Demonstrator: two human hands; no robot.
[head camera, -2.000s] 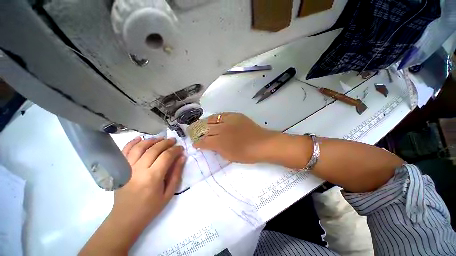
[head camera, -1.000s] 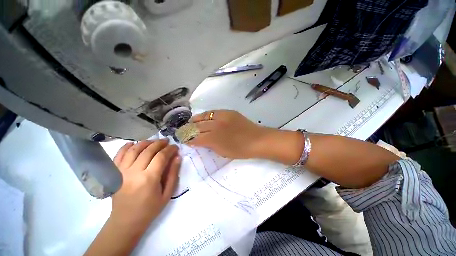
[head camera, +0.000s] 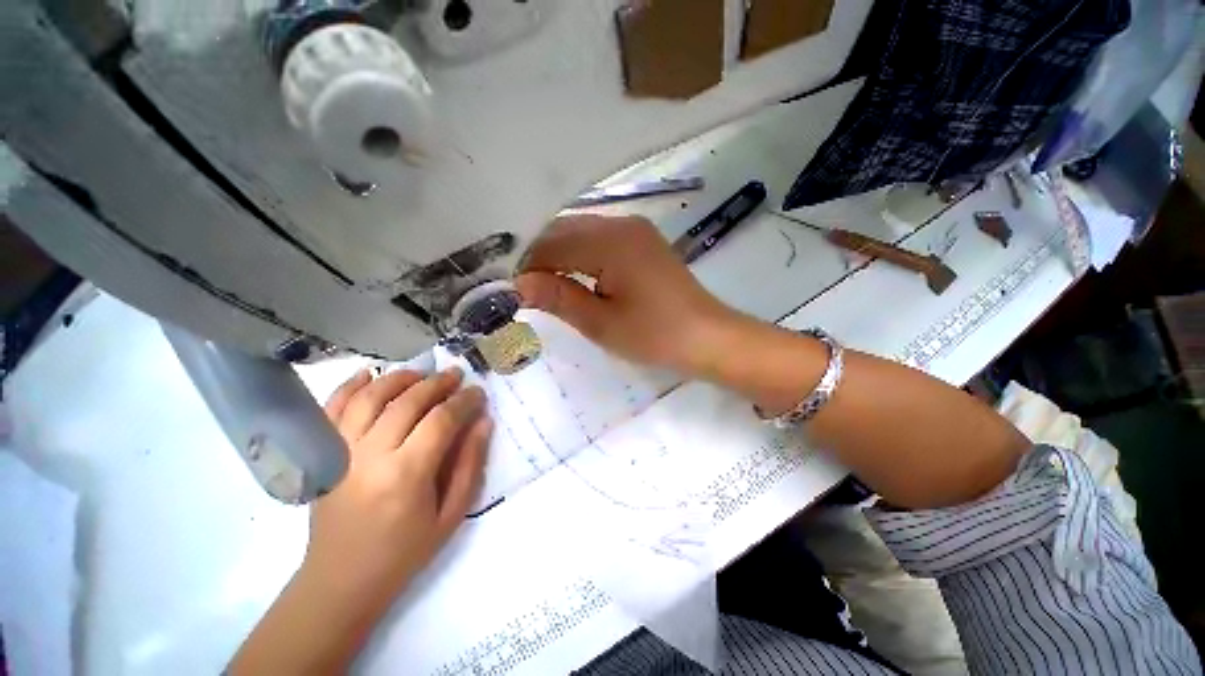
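Note:
A thin white piece with drawn lines (head camera: 582, 423) lies under the sewing machine head (head camera: 529, 119) and hangs over the table's front edge. My left hand (head camera: 403, 456) lies flat on the white material left of the needle area, fingers slightly apart. My right hand (head camera: 621, 291) is raised beside the round dark part (head camera: 486, 309) near the needle, thumb and fingers bent toward it; whether they pinch anything is hidden. A yellowish-tan block (head camera: 510, 349) sits by the presser foot (head camera: 463, 351), clear of my fingers.
Black snips (head camera: 724, 219), partly behind my right hand, a silver-grey tool (head camera: 641, 190) and a brown-handled tool (head camera: 892, 254) lie on the bed. Dark plaid cloth (head camera: 958, 99) hangs at upper right. Ruler tape (head camera: 978, 306) runs along the front edge. Cream cloth (head camera: 899, 588) lies by the lap.
My right hand has left the tan block and the drawn piece and moved up beside the round dark part, now overlapping the snips. My left hand stays on the material.

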